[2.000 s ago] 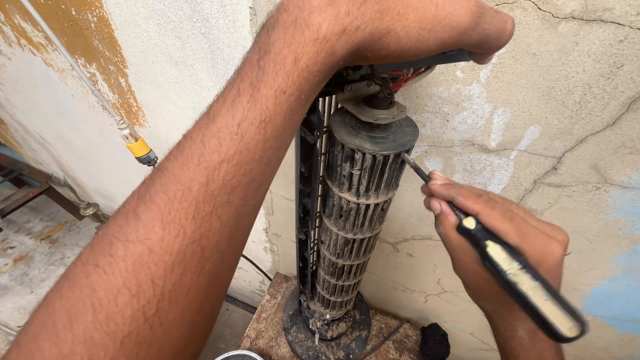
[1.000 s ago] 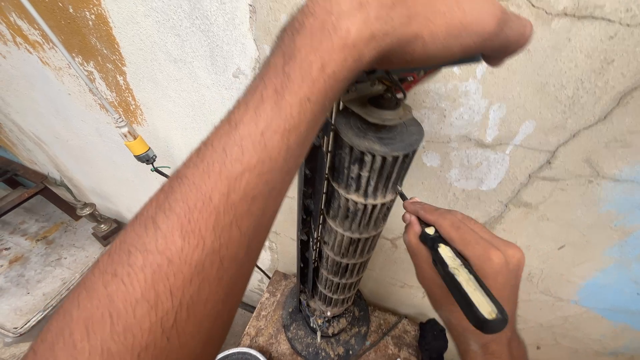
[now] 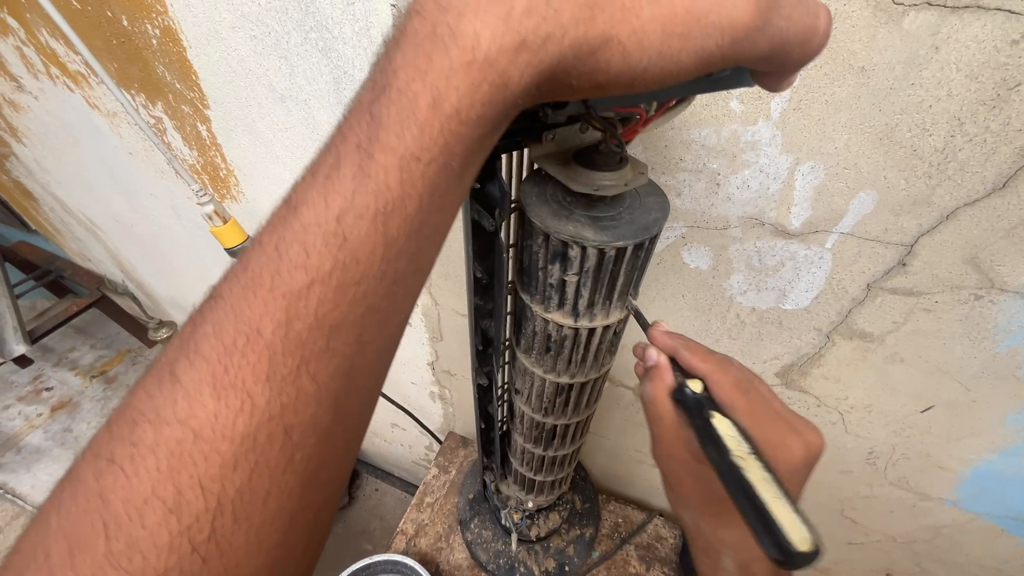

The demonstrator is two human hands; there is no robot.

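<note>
A dusty blower wheel (image 3: 572,344) of a tower fan stands upright on a round black base (image 3: 528,520). Between the fingers of my right hand (image 3: 720,424) is a screwdriver (image 3: 744,472) with a black and cream handle; its tip meets the right side of the wheel near the first ring. My left hand (image 3: 776,40) reaches across the top of the fan, over a grey housing part (image 3: 688,86). Its fingers are mostly hidden, so its hold is unclear. Below it, red and dark wires (image 3: 632,124) run by a metal motor bracket (image 3: 592,176). A black grille frame (image 3: 486,320) stands left of the wheel.
The base rests on a worn board (image 3: 436,480) beside a cracked plaster wall (image 3: 904,360). A round metal container (image 3: 386,566) shows at the bottom edge. At the left are a rusty metal frame (image 3: 64,312) and a hanging rod with a yellow collar (image 3: 230,233).
My right hand has moved the screwdriver tip down the wheel's right side, from near its top cap to the first ring. My left arm stays across the top.
</note>
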